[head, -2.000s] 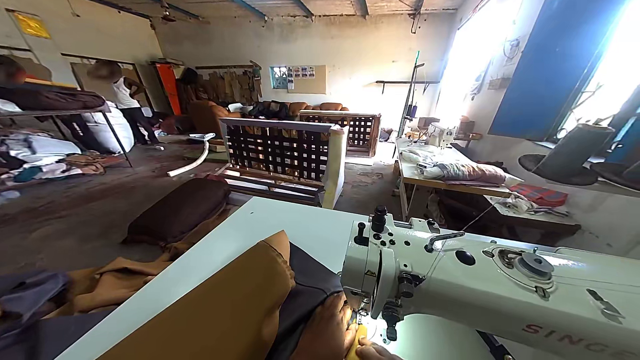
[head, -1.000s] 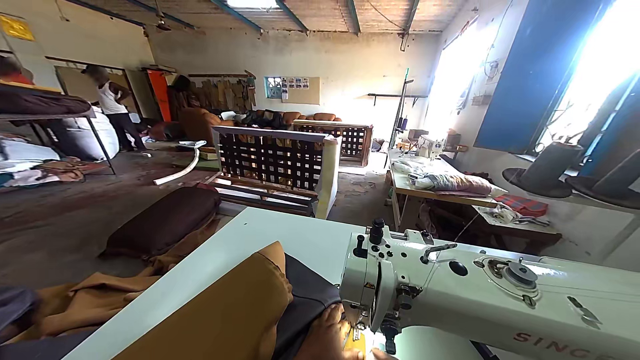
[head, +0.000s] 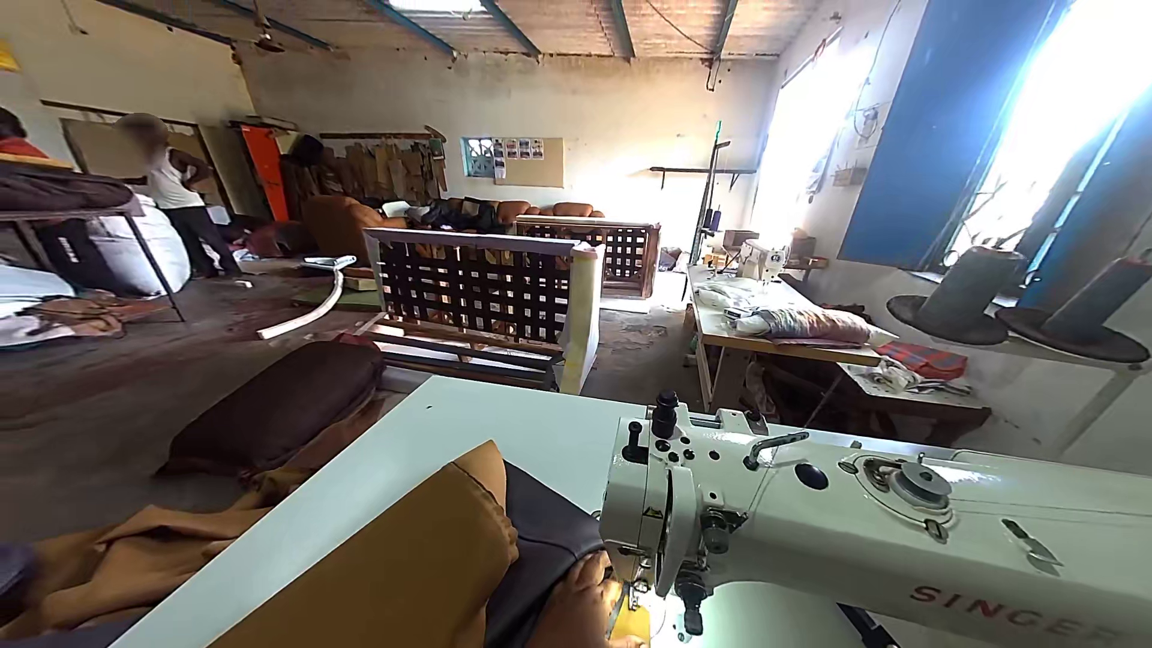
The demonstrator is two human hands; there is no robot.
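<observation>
A white Singer industrial sewing machine (head: 810, 513) stands on a pale table (head: 441, 414). My left hand (head: 576, 603) lies beside the presser foot (head: 637, 589), its fingers bent over the edge of the dark and yellow-tan material. Of my right hand (head: 627, 642) only fingertips seem to show at the bottom edge, by a yellow-tan piece (head: 632, 621) under the lit needle area. A tan-brown sheet (head: 396, 558), leather-like, and a dark grey piece (head: 549, 517) lie folded together left of the machine head, partly against my left hand.
Two thread cones (head: 972, 292) stand at right. Ahead are a webbed sofa frame (head: 468, 288) and another worktable (head: 720, 333) with fabric and a sewing machine. A dark cushion (head: 279, 405) and tan material (head: 135, 558) lie left. A person (head: 175, 193) stands far left; another is partly visible.
The view has shifted slightly. The folded tan material and my left hand remain close beside the machine head.
</observation>
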